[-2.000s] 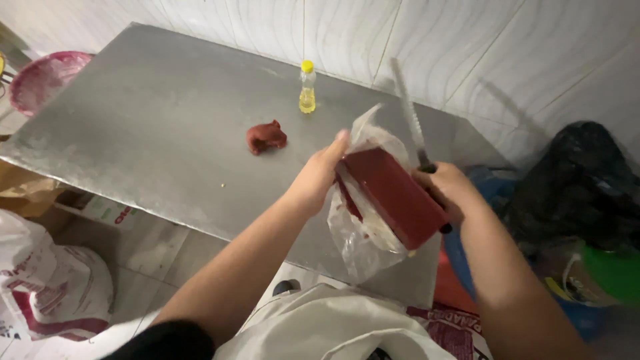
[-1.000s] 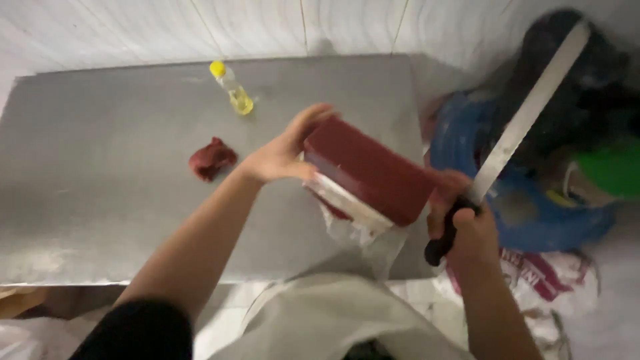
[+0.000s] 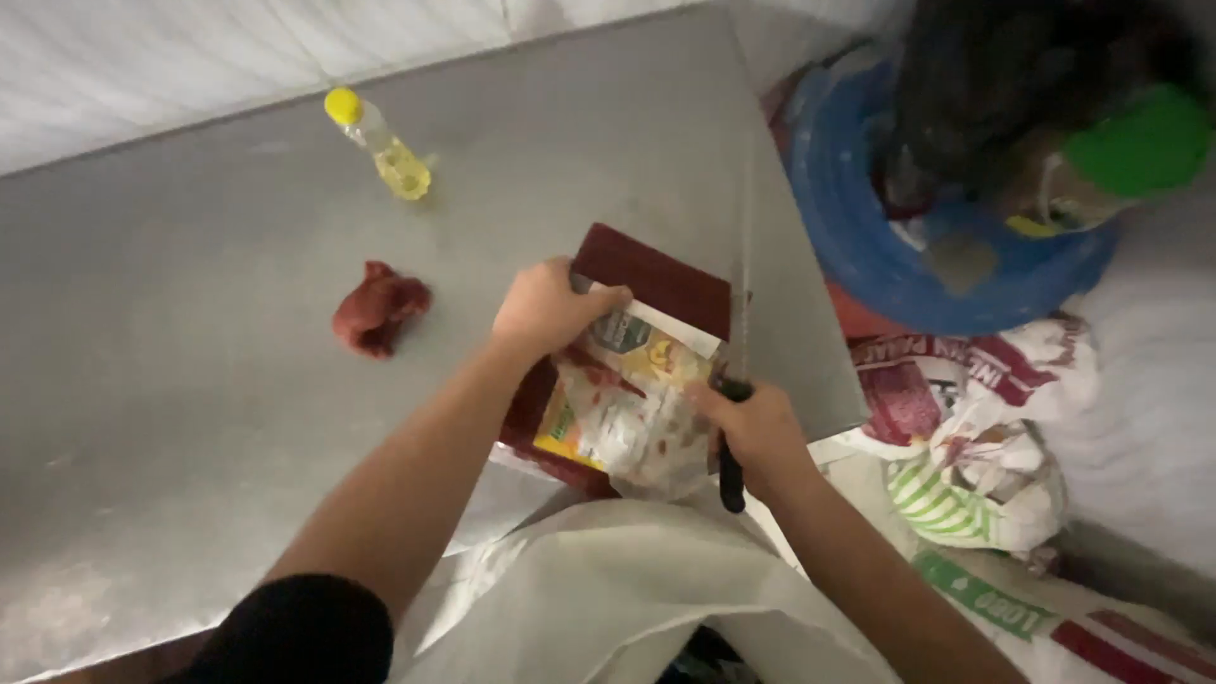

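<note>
A dark red block (image 3: 655, 280) in an opened, printed plastic wrapper (image 3: 636, 408) is at the front edge of the metal table. My left hand (image 3: 551, 309) grips its upper left side, thumb over the wrapper's edge. In my right hand (image 3: 755, 427) is the black handle of a long serrated knife (image 3: 746, 237), its blade pointing away from me; the fingertips touch the wrapper's right side. A small torn lump of reddish material (image 3: 380, 309) lies on the table left of my hands. Beyond it lies or stands a small clear bottle (image 3: 388, 152) with yellow liquid and a yellow cap.
The metal table (image 3: 190, 380) meets a tiled wall at its far edge. Past its right edge are a blue plastic tub (image 3: 836, 228), a black plastic bag (image 3: 1026, 76), a green lid (image 3: 1140, 142) and printed sacks (image 3: 1007, 380) on the floor.
The block has turned so that the printed wrapper side faces up, and it is lower at the table's front edge. The knife now points away from me beside it. The view has shifted.
</note>
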